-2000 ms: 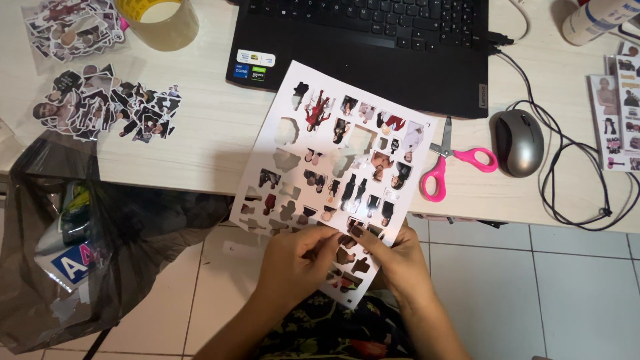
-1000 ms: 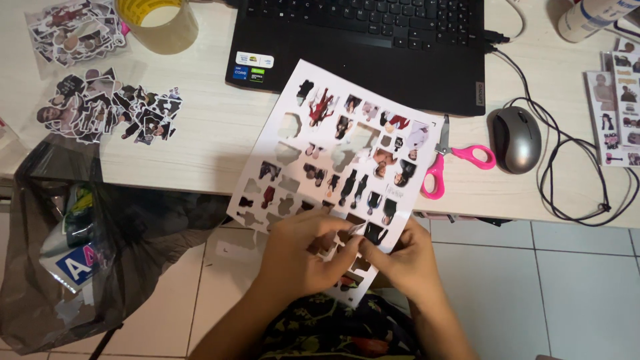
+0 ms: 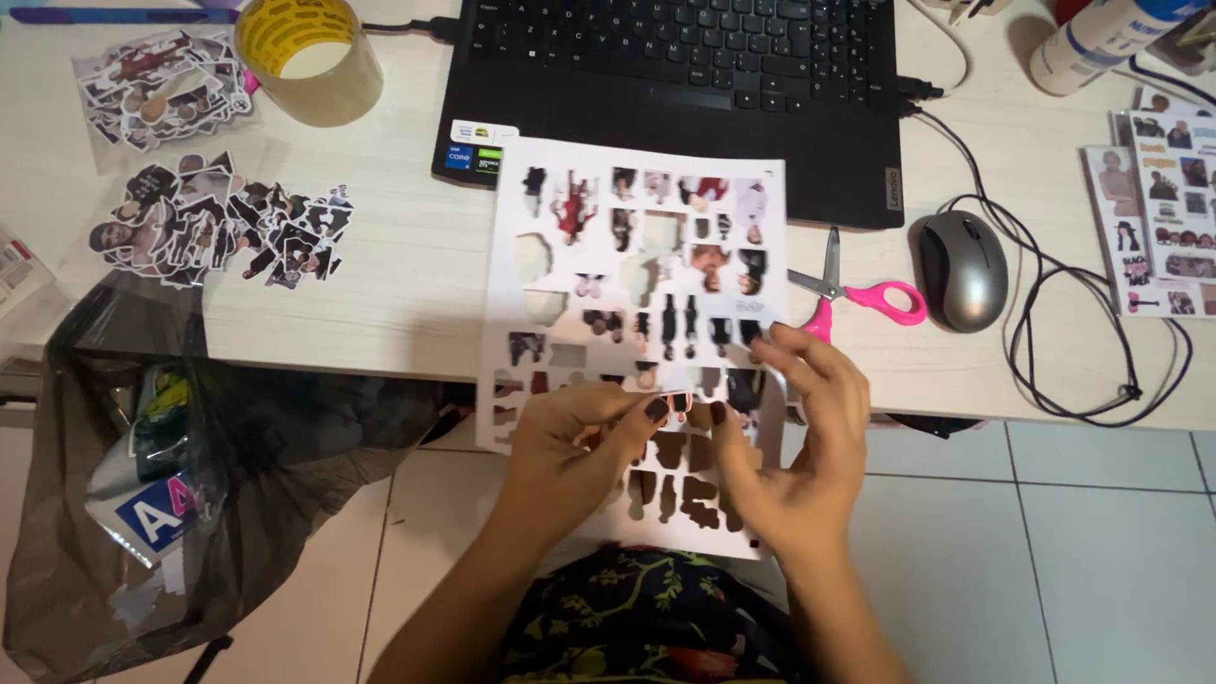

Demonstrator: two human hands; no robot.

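Observation:
A die-cut sticker sheet (image 3: 632,261) with cut-out gaps lies partly over the laptop's front edge and overhangs the table toward my lap. My left hand (image 3: 589,442) pinches a small cut-out sticker (image 3: 676,404) between thumb and finger above the sheet's lower half. At the sheet's right edge is my right hand (image 3: 803,437), its thumb beside the small sticker and its other fingers spread near the edge; its exact hold on the sheet is unclear. Two heaps of loose cut-out stickers (image 3: 171,228) touch each other at the left.
A black laptop (image 3: 665,123) stands behind the sheet. Pink-handled scissors (image 3: 836,285), a mouse (image 3: 964,271), a cable and more sticker sheets (image 3: 1164,209) are at the right. At the left are a tape roll (image 3: 313,76), a bagged sticker pile (image 3: 161,90) and a dark plastic bag (image 3: 190,475) hanging off the edge.
The sheet has turned more upright in view. My right hand's fingers have spread apart, and a small loose sticker now shows at my left fingertips.

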